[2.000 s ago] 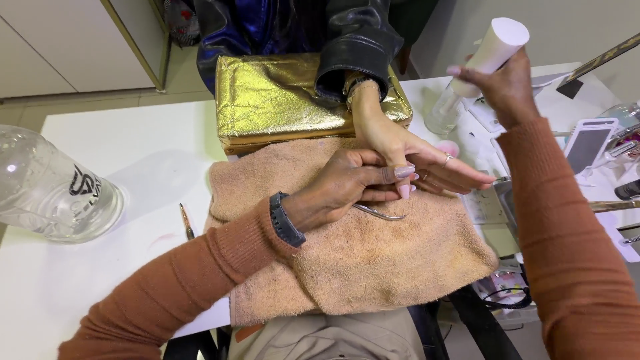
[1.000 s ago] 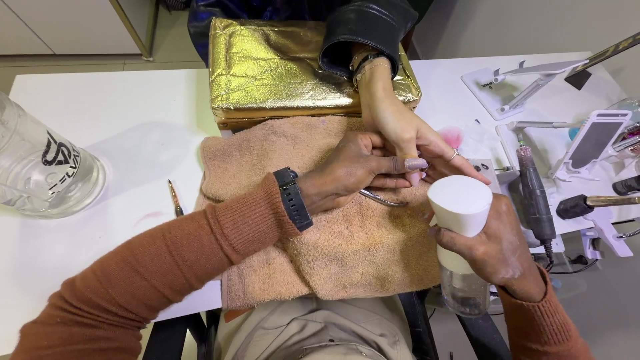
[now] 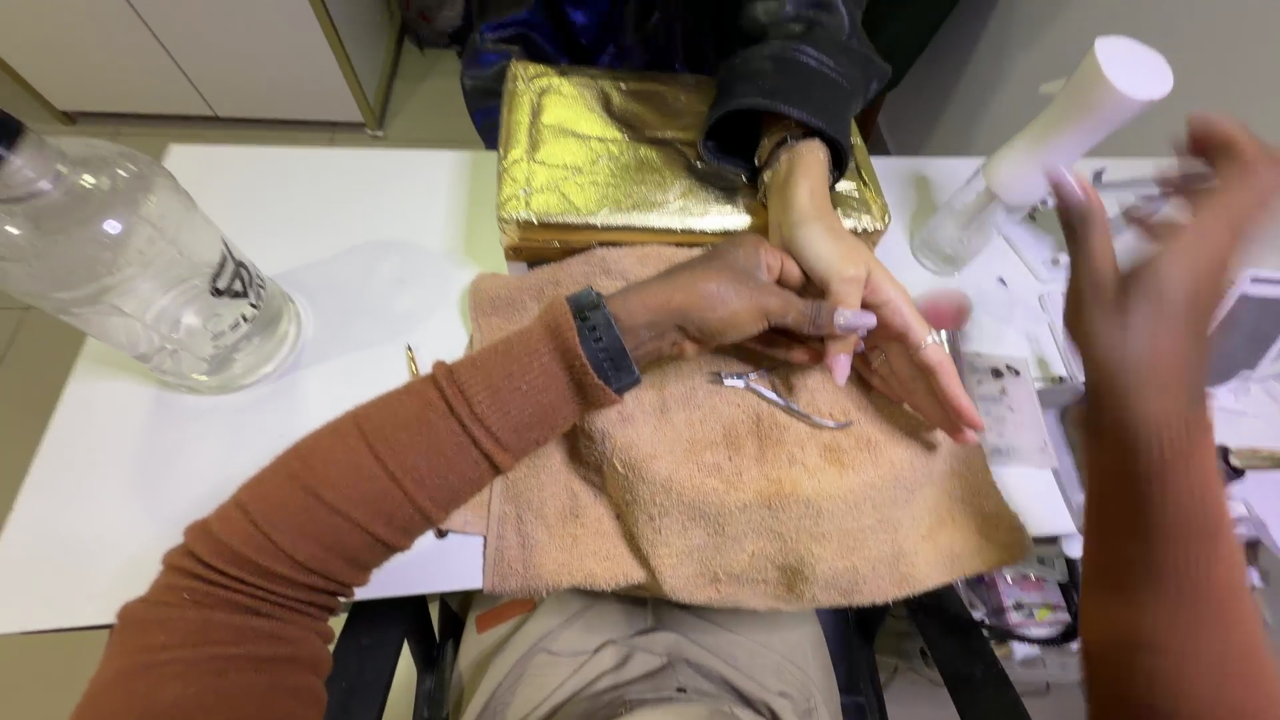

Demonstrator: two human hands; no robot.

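Observation:
My left hand (image 3: 735,305) grips a finger of another person's hand (image 3: 830,255), which wears rings and comes out of a black leather sleeve. Below the two hands, metal cuticle nippers (image 3: 785,398) lie on a tan towel (image 3: 720,500). Blurred by motion, my right hand (image 3: 1150,250) is at the right with its fingers spread and nothing in it. Just left of it, a clear bottle with a tall white top (image 3: 1075,120) stands on the white table. Behind the towel is a gold cushion (image 3: 620,150) under the other person's sleeve.
A large clear bottle (image 3: 150,260) of liquid stands at the left of the white table (image 3: 400,220). A thin brush or tool (image 3: 411,361) lies by my left sleeve. At the right are a white stand (image 3: 1250,320) and assorted nail tools, partly behind my right arm.
One second ago my right hand held the white-topped bottle near the towel's right edge; now the bottle stands at the back right and that hand is off it. My left hand keeps its hold.

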